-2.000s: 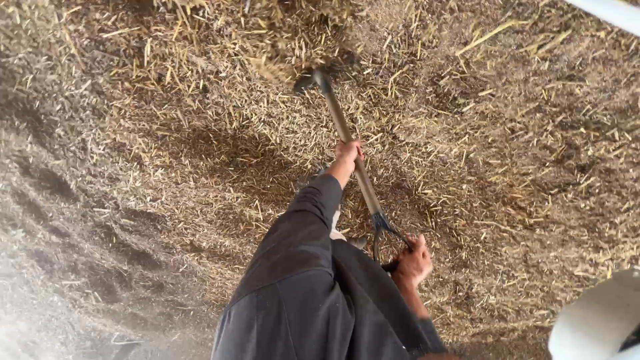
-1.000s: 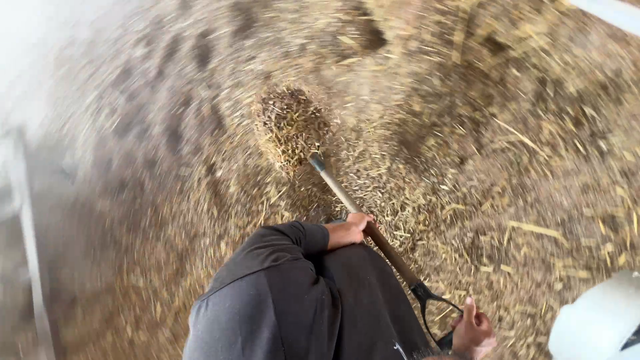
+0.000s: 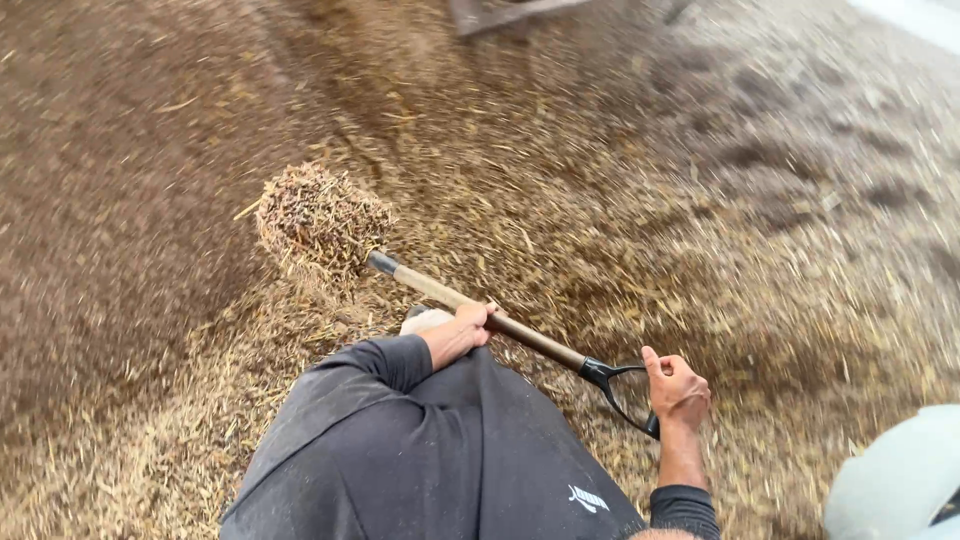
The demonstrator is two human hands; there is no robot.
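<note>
A shovel with a wooden shaft (image 3: 532, 337) and a black D-shaped grip (image 3: 611, 379) lies slantwise across the view. My left hand (image 3: 469, 326) is closed around the middle of the shaft. At the upper end of the shovel, my right hand (image 3: 677, 390) holds the D-grip. A heaped load of chopped straw or similar bedding (image 3: 322, 217) covers the blade at the left and hides it. The load appears raised above the ground.
Loose straw-like litter (image 3: 562, 210) covers the ground, blurred in places. Part of a frame or bar (image 3: 517, 15) shows at the top. A pale rounded object (image 3: 900, 480) is at the lower right, and a light-coloured shoe (image 3: 427, 319) is partly visible beside my left hand.
Two seconds ago the shovel's blade end was at the litter; one second ago it bore a load. The loaded shovel has swung to the left, with both hands still on it. The view has turned strongly.
</note>
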